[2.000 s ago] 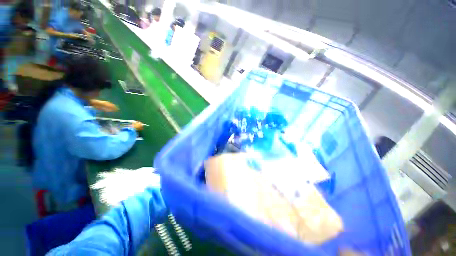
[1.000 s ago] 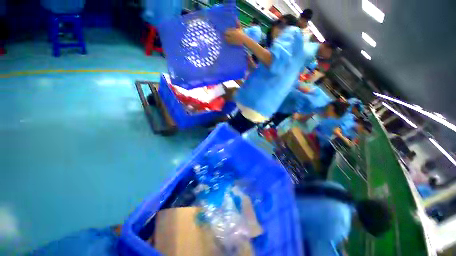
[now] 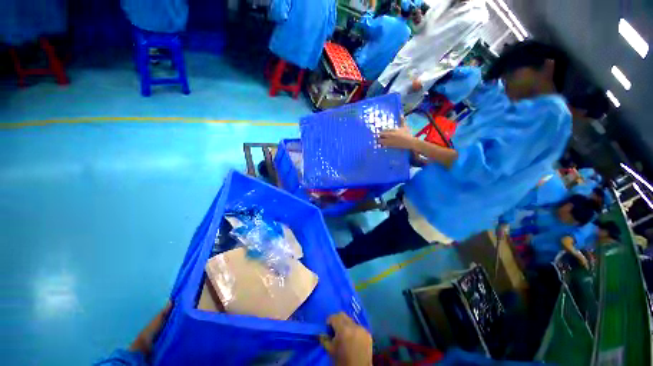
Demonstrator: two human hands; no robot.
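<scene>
A deep blue plastic crate is held up in front of me at the lower middle. Flat brown cardboard and crinkled clear and blue plastic bags lie inside it. My right hand grips the near rim at the right corner. My left hand is at the crate's left side near the bottom edge, partly hidden by the crate wall; its fingers do not show.
A person in a blue smock stands just ahead, holding another blue crate tilted over a filled crate on a metal-framed cart. Stools and seated workers are behind. A green line bench is at the right.
The view has swung from the bench to the floor aisle, and the crate came along. The person ahead now appears closer and farther right. My right hand on the rim has come into view.
</scene>
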